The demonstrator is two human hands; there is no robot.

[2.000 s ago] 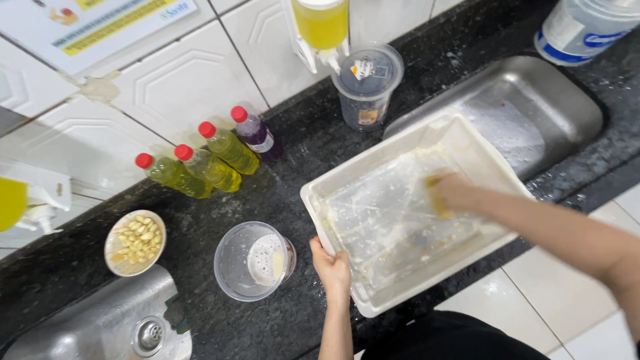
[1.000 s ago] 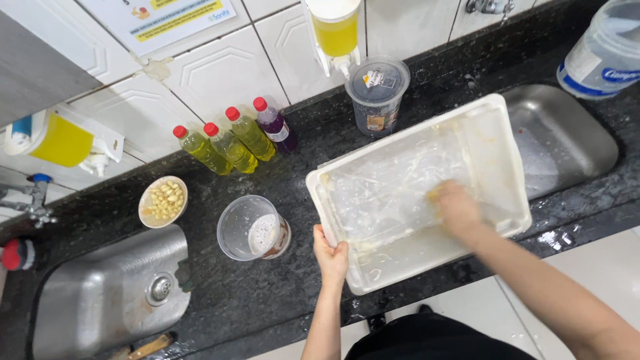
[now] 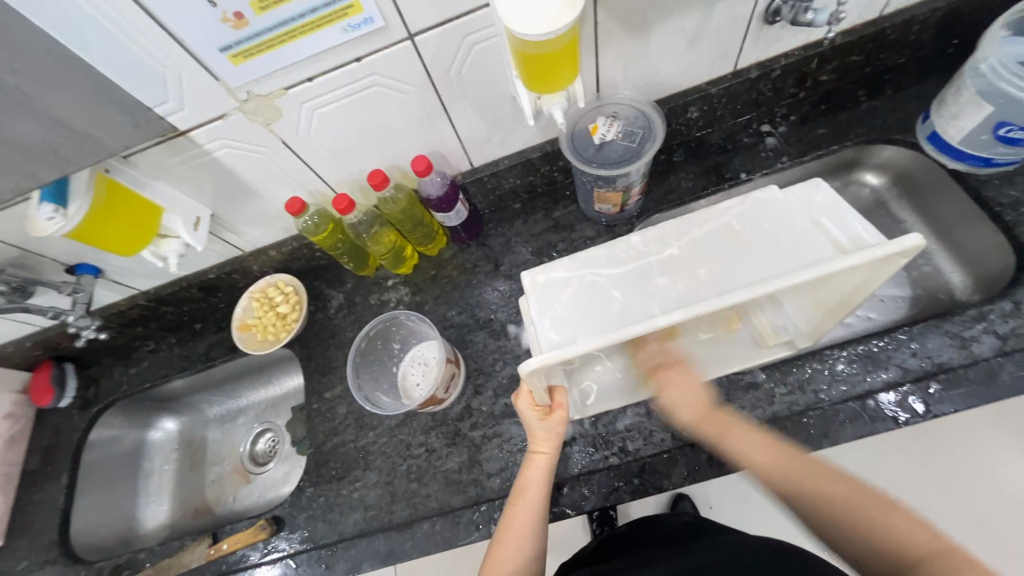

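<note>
A white rectangular plastic tub (image 3: pixel 688 272) is tipped up on its side on the dark stone counter, partly over the right sink. Its wet outer face points toward the wall and its opening toward me. My left hand (image 3: pixel 544 412) grips the tub's rim at the near left corner. Inside the tub, my right hand (image 3: pixel 672 384) is blurred by motion; something yellowish shows at its fingertips, too blurred to name. A clear plastic container (image 3: pixel 404 364) with whitish foamy liquid stands to the left of the tub.
A bowl of peeled garlic cloves (image 3: pixel 270 314), several red-capped bottles (image 3: pixel 384 220), a lidded plastic container (image 3: pixel 612 160) and a large clear bucket (image 3: pixel 976 104) stand along the back. Steel sinks lie left (image 3: pixel 184 456) and right (image 3: pixel 952 216). A wooden-handled knife (image 3: pixel 240 540) lies by the left sink.
The tub has gone from lying with its inside facing up to standing tipped on its side. My left hand has stayed on its rim, and my right hand is still inside it.
</note>
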